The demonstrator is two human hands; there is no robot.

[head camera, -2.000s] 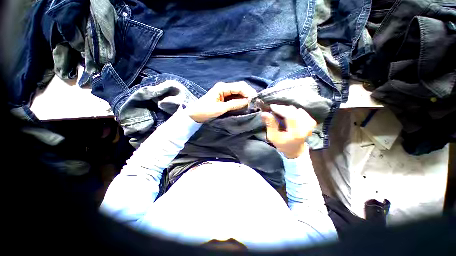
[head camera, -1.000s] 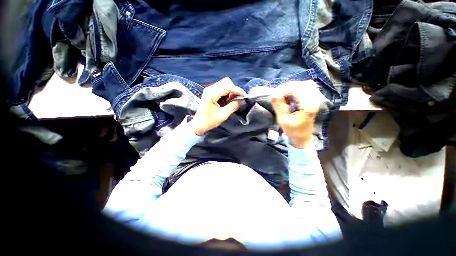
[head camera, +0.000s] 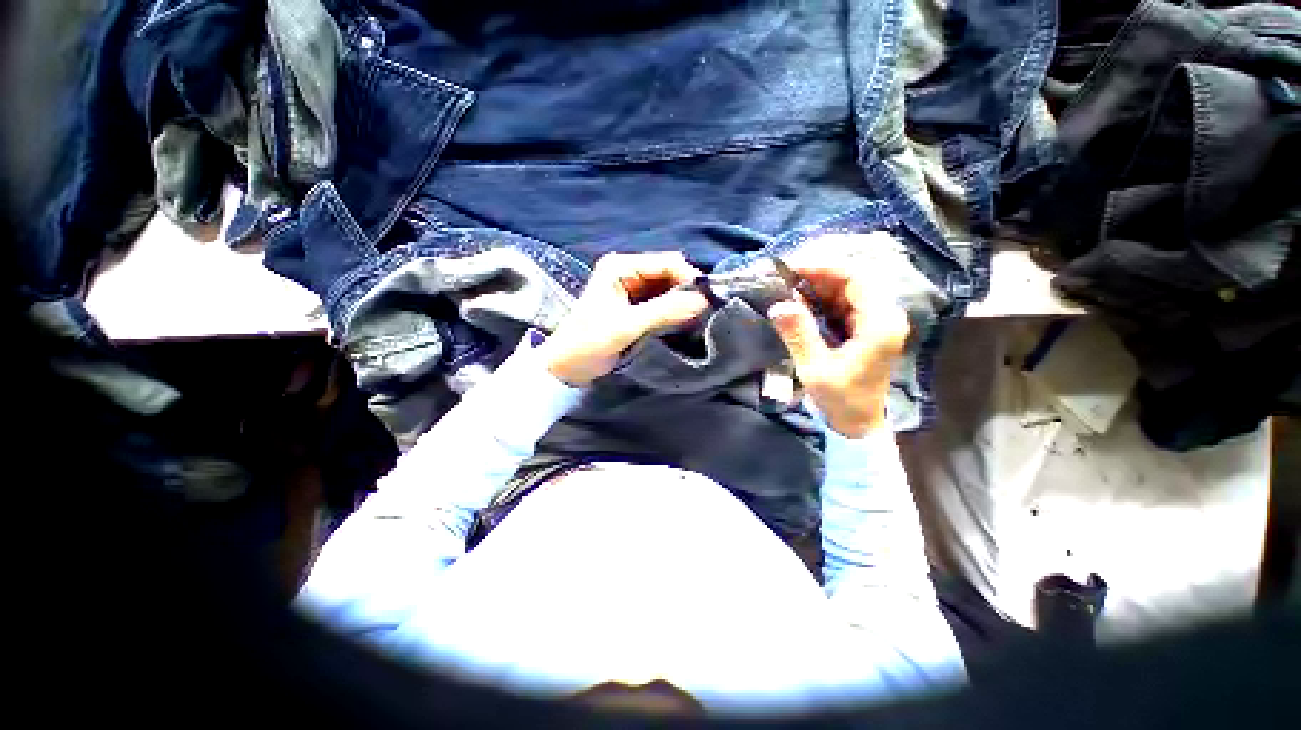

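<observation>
A large dark blue denim garment with pale topstitching lies over the table, its near edge turned to show the pale grey inside. My left hand pinches the turned edge between thumb and fingers. My right hand is just to the right of it at the same edge, with a small dark tool, likely thread snips, mostly hidden in its fingers. A short grey strip of the edge spans between the hands. A small white tag-like piece shows below my right hand. Thread ends are too small to make out.
Black denim garments are heaped at right. More blue and grey denim hangs at left. The white table edge shows at left. A pale, scrap-strewn surface with a dark object is at lower right.
The edge has been shifted between my hands, and more of the grey strip shows. The white tag-like piece, unseen two seconds ago, shows now. My right hand has moved slightly right since then.
</observation>
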